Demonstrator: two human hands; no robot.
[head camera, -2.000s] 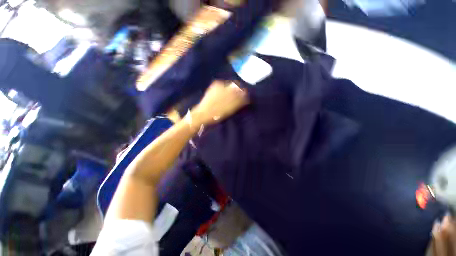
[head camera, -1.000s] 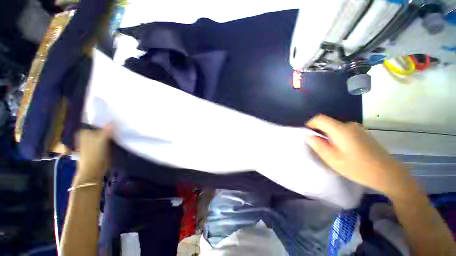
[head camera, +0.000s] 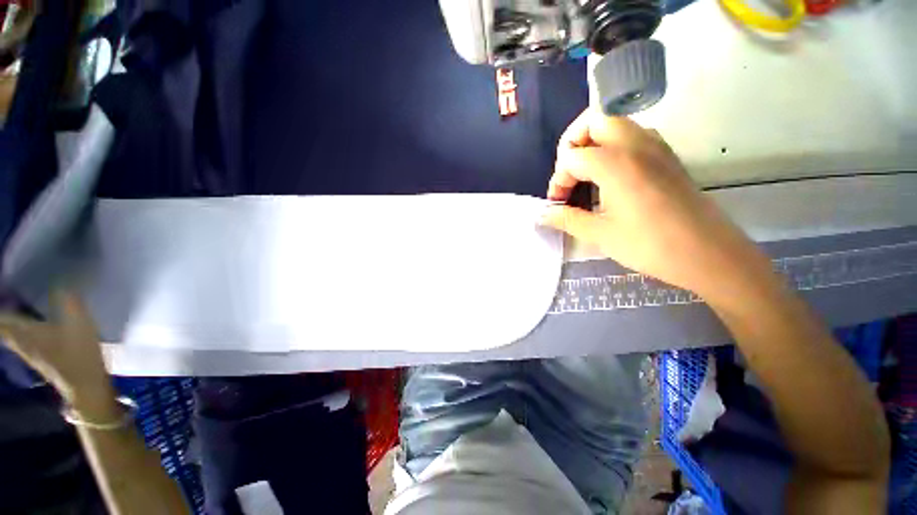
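A long white facing piece (head camera: 342, 272) lies flat along the front edge of the table, its right end rounded. A navy panel (head camera: 362, 111) is spread behind it, under the machine head. My right hand (head camera: 603, 186) pinches the upper right corner of the white piece between thumb and fingers. My left hand (head camera: 50, 337) is blurred at the left, by the piece's left end, where the white material is lifted and folded; whether its fingers grip it cannot be told. The presser foot (head camera: 506, 91) shows a reddish glow above the navy cloth.
The sewing machine head (head camera: 523, 30) is at the top, with a grey knob (head camera: 630, 76) beside my right hand. A yellow ring (head camera: 764, 14) lies at top right. A printed ruler (head camera: 623, 292) runs along the table's front edge. Blue crates (head camera: 686, 402) stand beside the knees.
The white piece, slanted and held up between both hands, now lies straight along the table edge. My right hand has moved up to its corner, my left hand further left.
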